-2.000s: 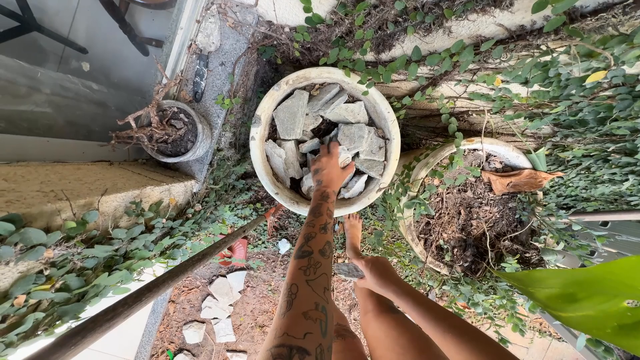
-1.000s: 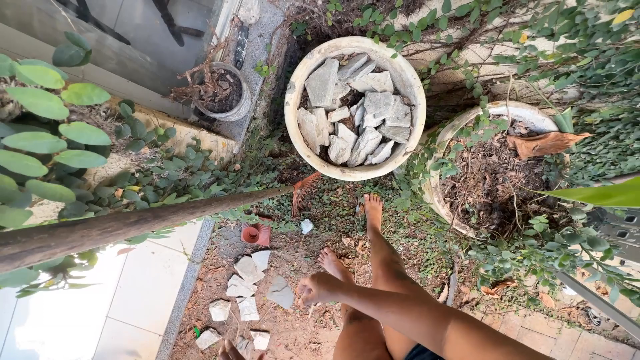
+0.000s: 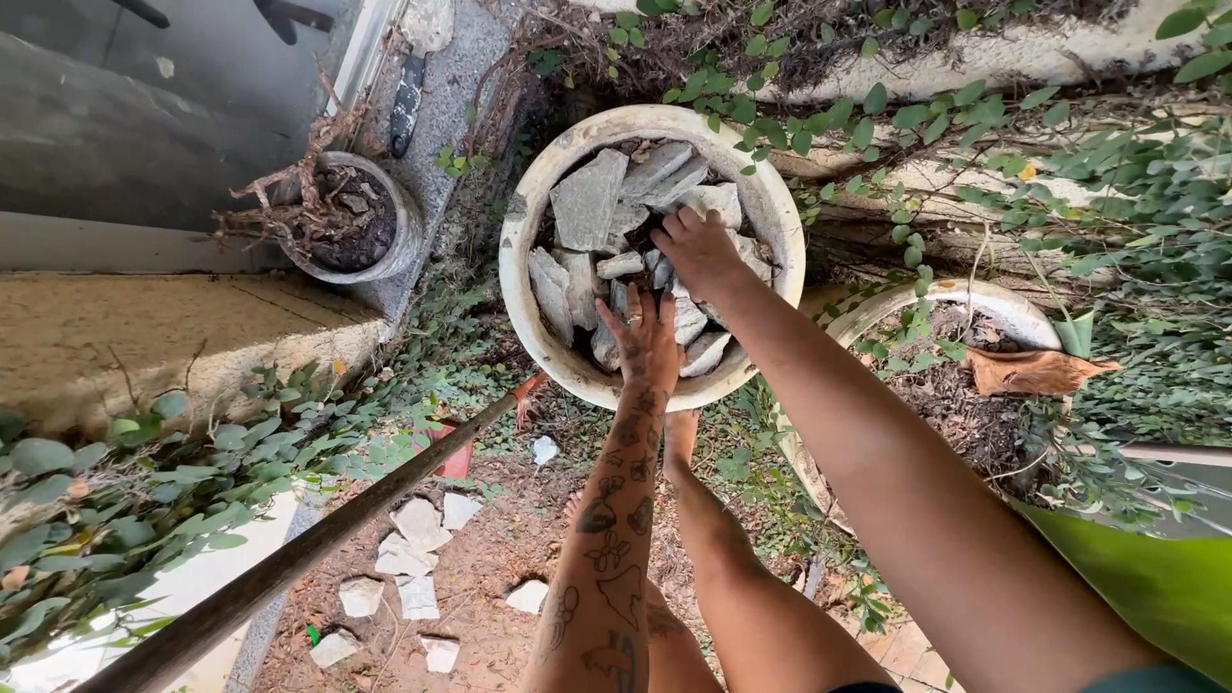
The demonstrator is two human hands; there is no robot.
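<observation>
A round, pale, worn planter (image 3: 519,279) holds many flat grey stone pieces (image 3: 589,200) over dark soil. Both my hands are inside its rim. My left hand (image 3: 643,337), on the tattooed arm, lies with spread fingers on stones in the lower middle. My right hand (image 3: 705,252) reaches in from the right, its fingers bent down at the stones right of centre. The fingertips are partly hidden, so whether it grips a stone cannot be told.
Broken stone pieces (image 3: 419,525) lie on the soil at lower left. A long wooden handle (image 3: 318,539) slants up to the planter. A small pot (image 3: 409,231) with a dry plant stands left, a larger soil-filled planter (image 3: 1020,313) right. Creepers cover the wall.
Both hands are now in the planter; one second ago neither was there. My right hand has moved up from near my legs. A pale stone piece now lies on the ground beside my left forearm.
</observation>
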